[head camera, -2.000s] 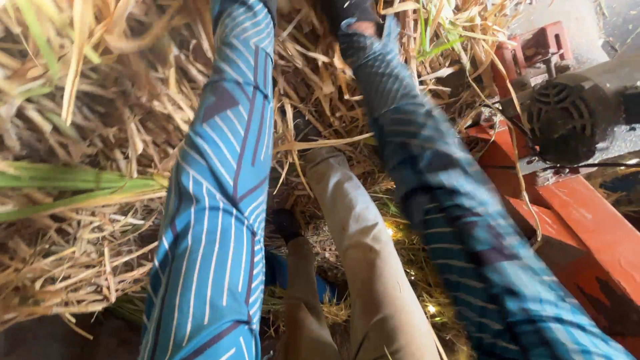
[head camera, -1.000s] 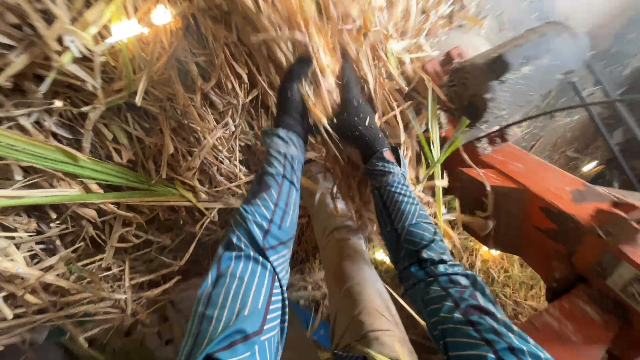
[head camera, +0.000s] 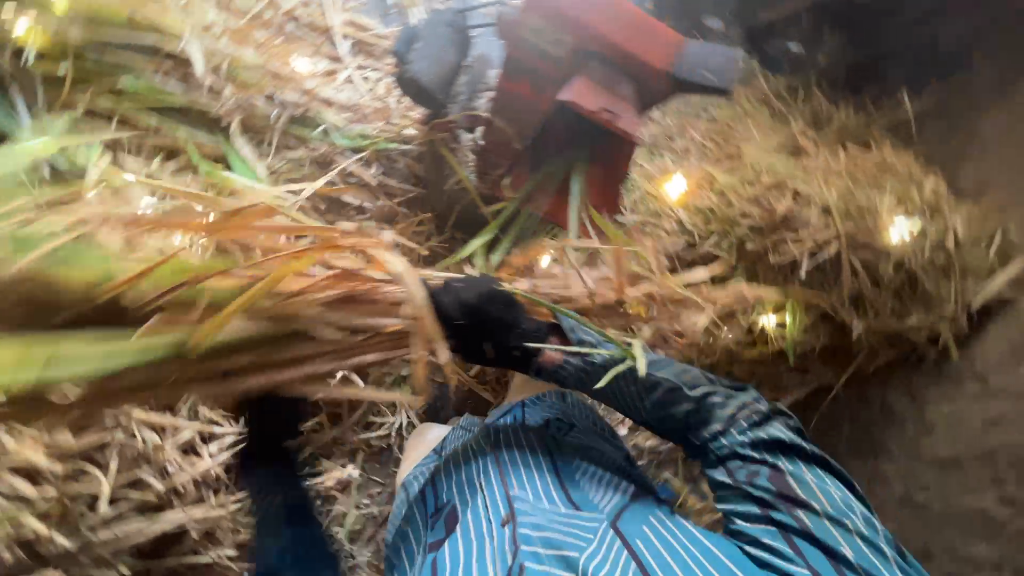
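Observation:
A long bundle of dry stalks and leaves (head camera: 320,320), partly green and blurred, lies across the left half of the view at waist height. My right hand (head camera: 484,322), in a black glove, is closed around its right end. Beneath the bundle at the lower left is my left hand (head camera: 276,420), also dark-gloved; its fingers are hidden by the stalks, so its grip does not show. Beyond my right hand stands a red-orange machine (head camera: 592,104) with a dark opening, where some green leaves hang.
Loose dry stalks (head camera: 120,480) cover the ground at the left. A heap of chopped dry material (head camera: 808,216) lies right of the machine, beside bare brown ground (head camera: 920,464). A grey rounded machine part (head camera: 436,60) adjoins the red body.
Both hands were close together at the loose stalks one second ago; now they are apart at a raised bundle, my right hand gripping it. The view has swung strongly toward the machine.

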